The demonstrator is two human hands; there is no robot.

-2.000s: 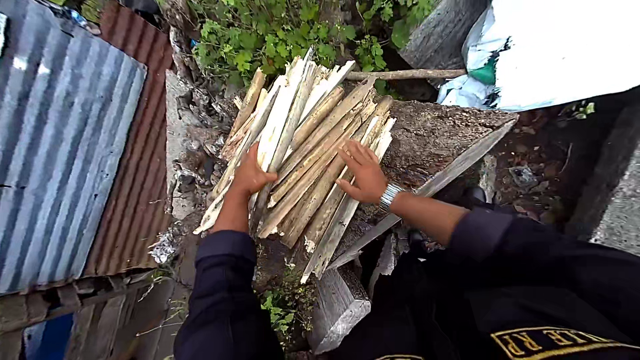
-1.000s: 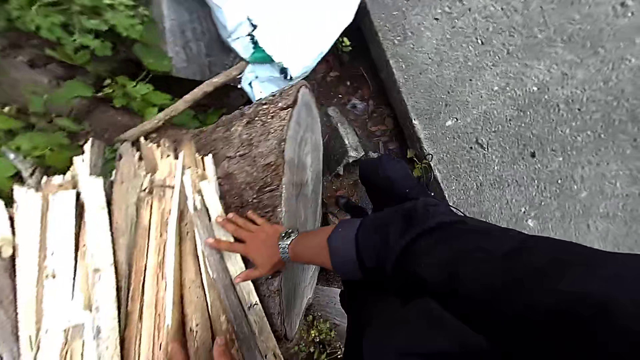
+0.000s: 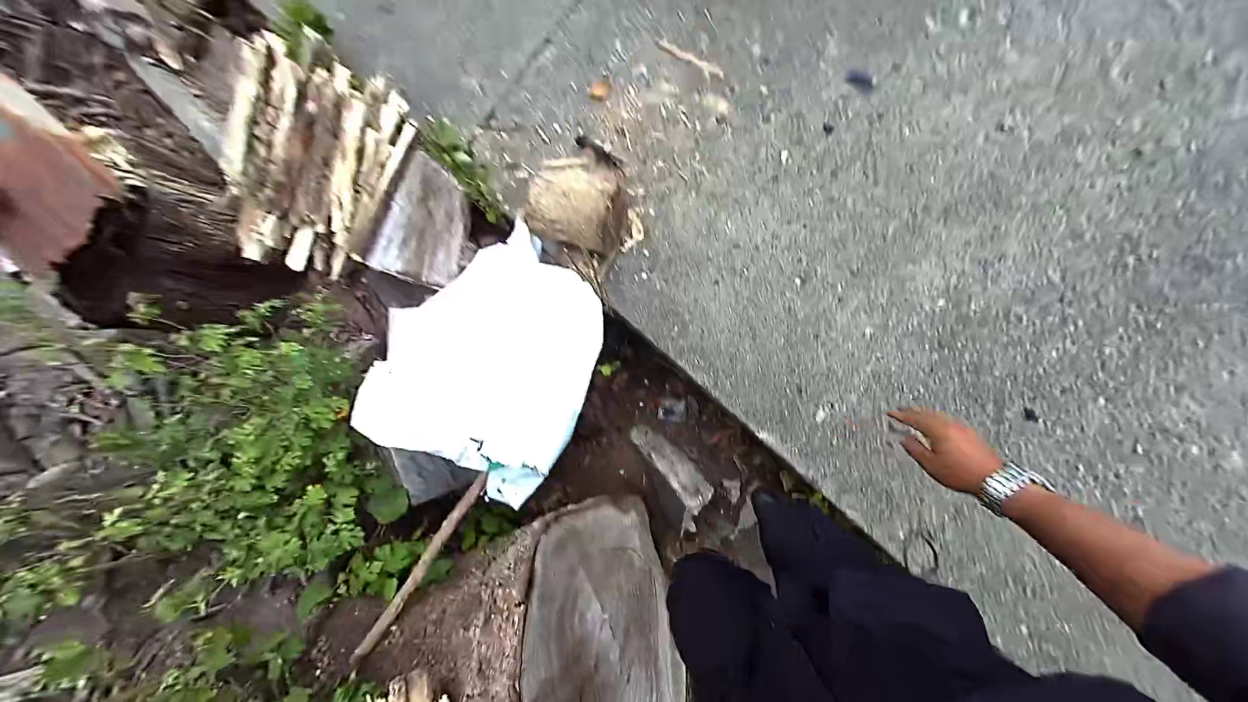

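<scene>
My right hand (image 3: 944, 450), with a metal-banded watch (image 3: 1014, 486) on the wrist, hangs over the grey concrete, fingers apart and holding nothing. My left hand is out of the picture. Left of my legs lies a large log with a flat cut face (image 3: 600, 604); a few split-wood ends (image 3: 417, 687) show at the bottom edge. A white plastic sack (image 3: 487, 361) lies beyond the log. Farther off, at the upper left, a stack of split wood sticks (image 3: 312, 146) sits beside another cut log (image 3: 424, 219).
A concrete slab (image 3: 926, 244) fills the right side, its edge running diagonally past my feet. A wood block (image 3: 575, 205) stands by that edge. Green plants (image 3: 244, 439) grow at the left. A thin branch (image 3: 419, 575) slants across the ground, near a stone (image 3: 673, 473).
My right hand has left the split wood on the near log and is now over the concrete. My left hand has gone out of view. The view has swung strongly to the right.
</scene>
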